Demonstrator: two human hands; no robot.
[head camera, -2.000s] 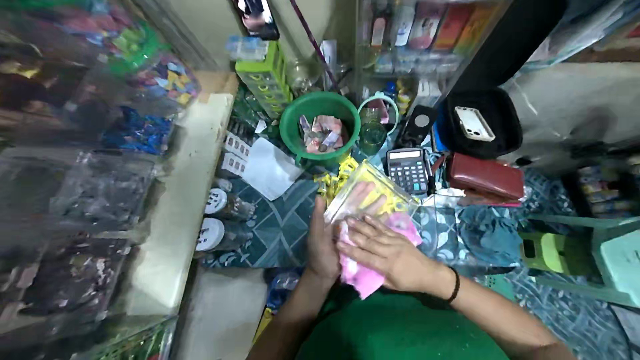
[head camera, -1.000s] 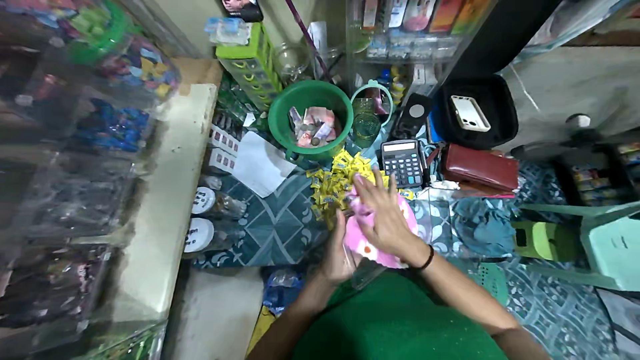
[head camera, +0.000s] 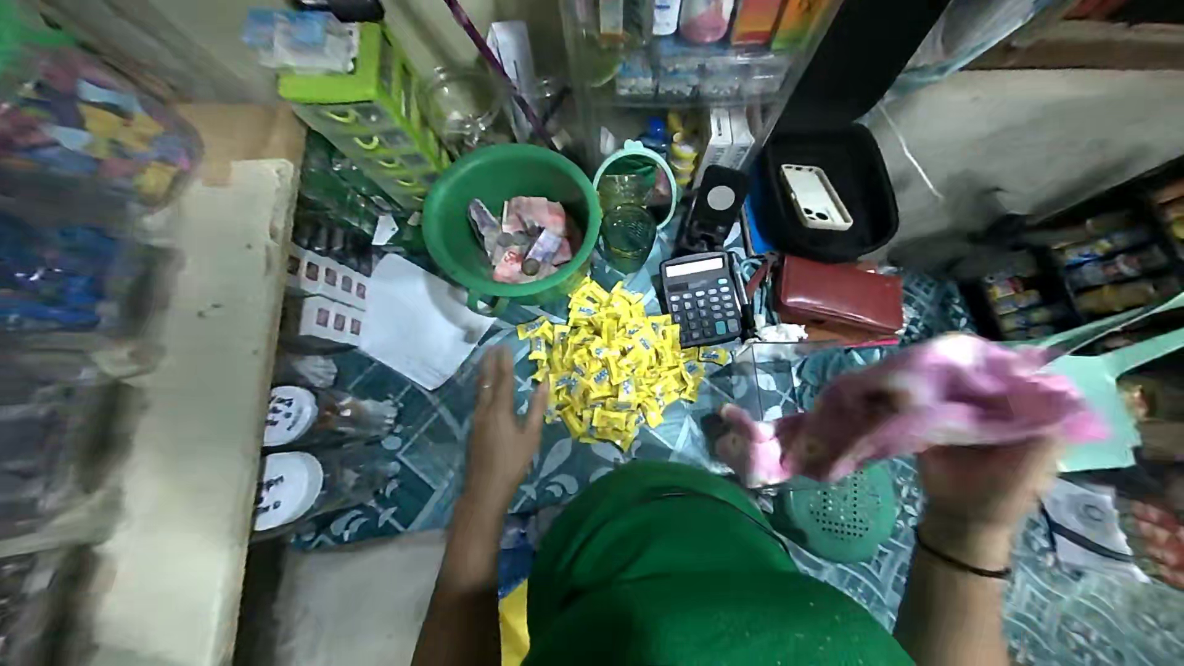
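A pile of small yellow wrapped candies (head camera: 615, 365) lies on the patterned table cover in front of me. Just left of it is my left hand (head camera: 504, 421), fingers apart and holding nothing. Out to the right, my right hand (head camera: 990, 472) grips a pink cloth (head camera: 916, 398), blurred by motion and hiding most of the fingers. Behind the candies stands a green plastic basin (head camera: 513, 222) with banknotes and coins in it. A calculator (head camera: 703, 301) sits beside the pile at the back right.
White paper (head camera: 421, 319) lies left of the basin, above lidded jars (head camera: 291, 490). A red wallet (head camera: 840, 296) and an open black case (head camera: 856, 236) holding a phone or phone case are at the right. Green drawers (head camera: 370, 116) and a glass (head camera: 629, 236) stand at the back.
My right hand has moved right with the pink cloth, away from my left hand. The clear container that both hands held two seconds ago is no longer between them. More of the candy pile shows.
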